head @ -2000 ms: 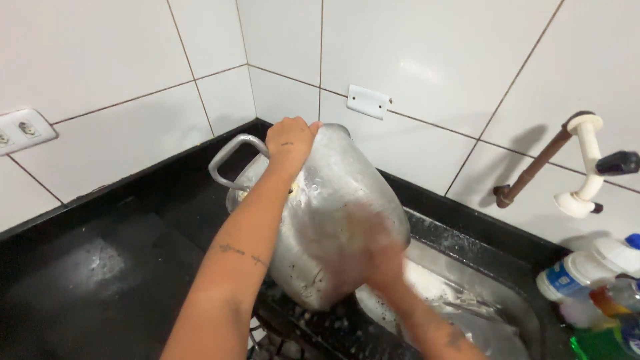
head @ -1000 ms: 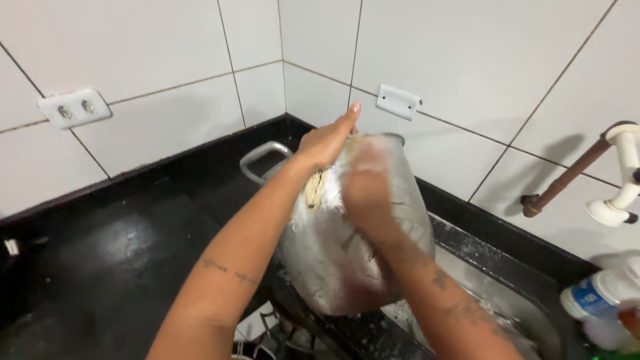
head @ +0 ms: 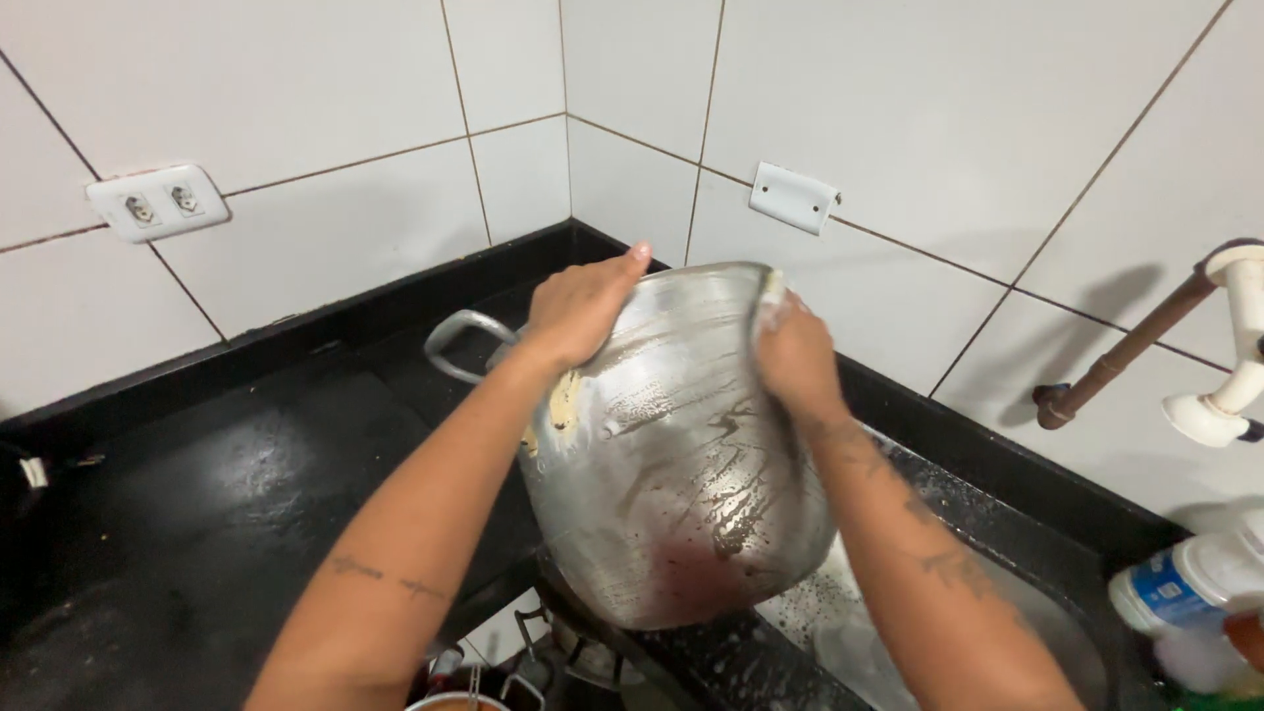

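A large aluminium pot point(head: 681, 474) stands tilted on its side at the counter's corner, its outer wall wet and streaked. My left hand point(head: 583, 311) grips its upper left edge, thumb raised, beside the looped metal handle point(head: 466, 346). My right hand point(head: 798, 346) lies against the upper right side, with something pale and soapy, perhaps a sponge, mostly hidden under the fingers. A yellowish, torn patch point(head: 564, 403) sticks to the wall below my left wrist.
Right of the pot is a wet metal sink point(head: 1017, 592), with plastic bottles point(head: 1170, 588) at its far right. A stove burner point(head: 597, 657) and a small pan point(head: 459, 701) lie below. The black counter point(head: 247, 494) extends left; a white tap point(head: 1234, 346) juts from the wall.
My right hand has moved from the pot's lower front up to its upper right side. My left hand stays at the upper edge. The view has swung somewhat left.
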